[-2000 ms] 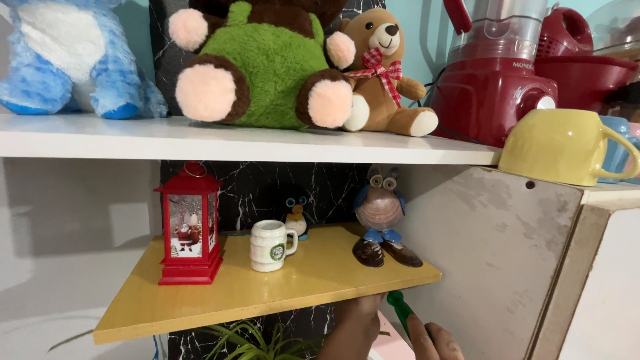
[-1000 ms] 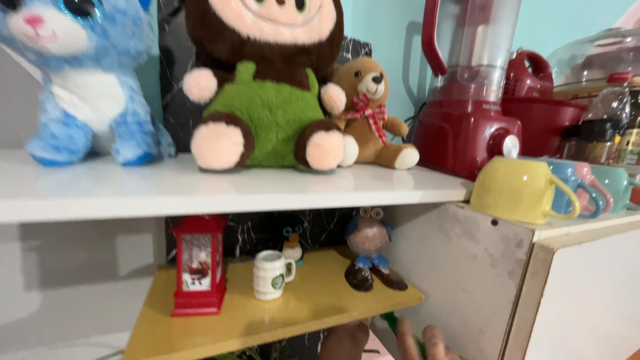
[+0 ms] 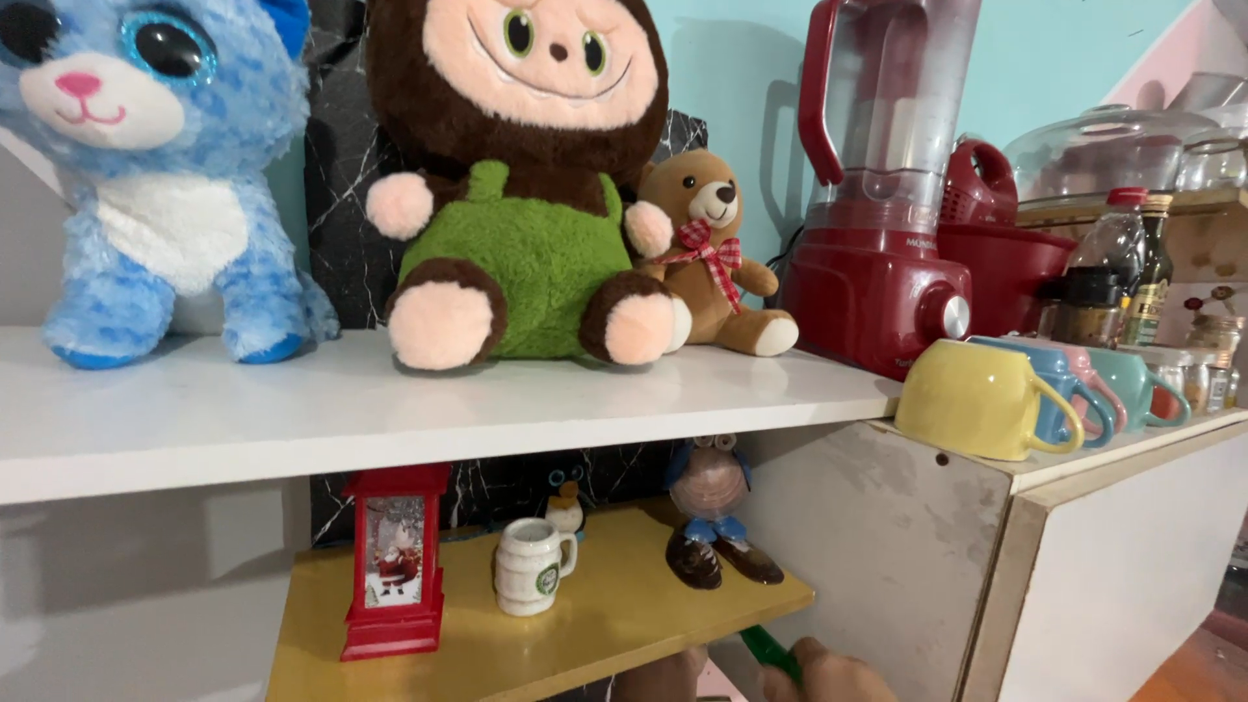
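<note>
Below the right end of the yellow shelf board point(image 3: 624, 634), my right hand point(image 3: 829, 673) is closed on a green handle point(image 3: 770, 653); the rest of that tool is hidden. Just left of it, partly behind the board's front edge, my left hand point(image 3: 663, 678) shows only in part, and what it touches cannot be seen. On the board stand a red lantern with a Santa scene point(image 3: 395, 565), a small white barrel-shaped mug point(image 3: 531, 565), a penguin figurine point(image 3: 564, 502) and a bird figurine with brown shoes point(image 3: 717, 507).
The white upper shelf point(image 3: 468, 409) holds a blue plush point(image 3: 175, 185), a green-and-brown plush point(image 3: 522, 263), a teddy bear point(image 3: 721, 263) and a red blender point(image 3: 877, 283). Several cups, a yellow one point(image 3: 965, 395) foremost, rest upside down on the white cabinet point(image 3: 1121, 546) at right.
The view has tilted up, so the hands and yellow board sit lower and more of the plush toys shows. The objects on the board stay in place.
</note>
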